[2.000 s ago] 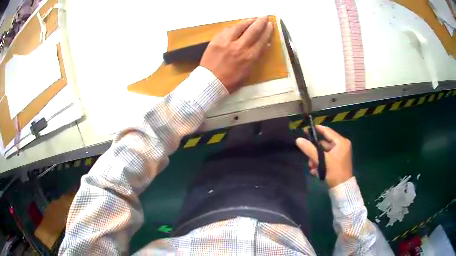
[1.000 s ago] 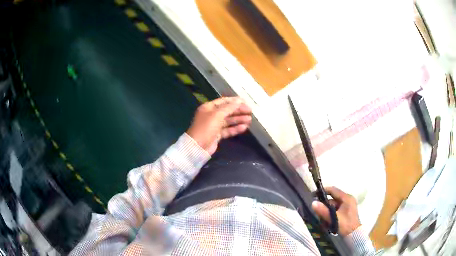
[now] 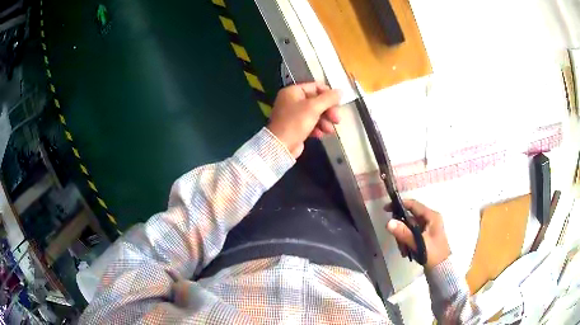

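A tan pattern piece (image 3: 356, 38) lies on white cloth near the table's edge, with a black bar weight (image 3: 383, 20) on it. My left hand (image 3: 304, 114) pinches the edge of the white cloth (image 3: 345, 92) at the table's edge, just below the pattern's corner. My right hand (image 3: 425, 235) holds the shears (image 3: 379, 155) by the black handles. The long dark blades point up to the pattern's near corner, beside my left fingertips. The blades look nearly closed; whether cloth lies between them I cannot tell.
The table's metal edge (image 3: 340, 162) runs diagonally beside my body. A pink-red gridded ruler (image 3: 439, 176) lies across the table. Another tan card (image 3: 499, 238), a second black bar (image 3: 542, 189) and white pieces (image 3: 518, 289) lie at the right. Green floor (image 3: 159, 95) with yellow-black tape is at the left.
The view has turned around the table's edge. My left hand has left the pattern and now pinches the cloth edge. The shears have moved from beside the pattern to its near corner.
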